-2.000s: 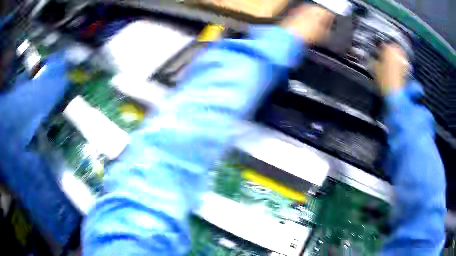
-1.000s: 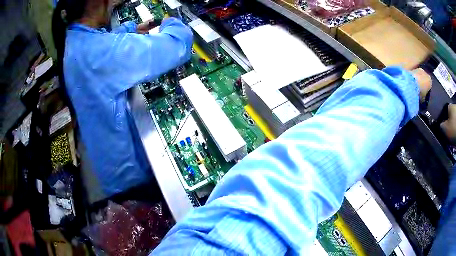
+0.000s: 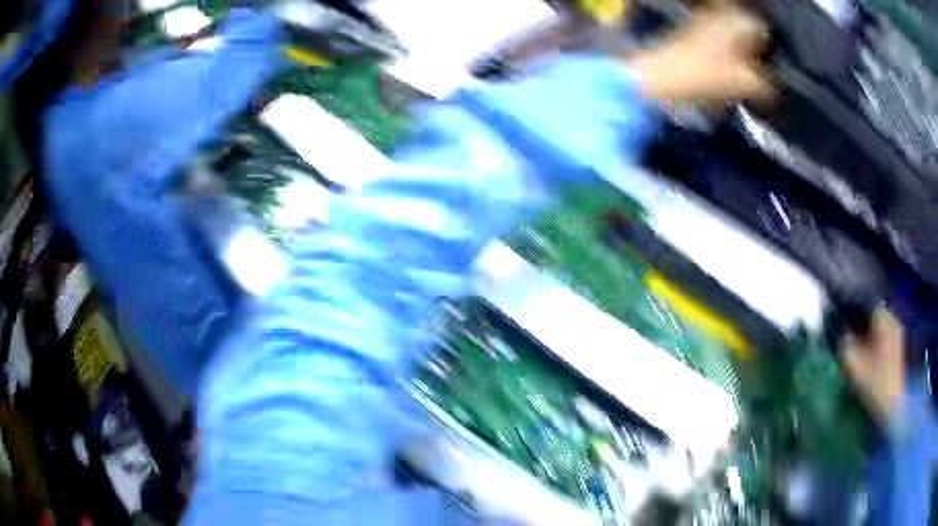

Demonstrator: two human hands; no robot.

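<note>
The view is strongly blurred. My left hand [image 3: 710, 57] is at the upper right, over the near side of the black component bins; its fingers are too blurred to tell whether they hold anything. My right hand [image 3: 876, 360] is at the right edge zone, beside the far right part of the boards; its fingertips are blurred too. A green circuit board [image 3: 586, 231] lies below my left forearm, with a long white heatsink bar [image 3: 617, 354], a block heatsink [image 3: 735, 257] and a yellow strip [image 3: 699, 313] on it.
A person in a blue smock [image 3: 134, 195] stands at the left beside another green board [image 3: 355, 103]. Black component bins [image 3: 813, 195] lie behind the boards at the right. A metal rail [image 3: 504, 473] runs along the near board edge. A white sheet [image 3: 453, 26] is at the top.
The view has swung to the right along the boards. My left hand has moved away from the brown carton, and my right hand is now lower, by the boards.
</note>
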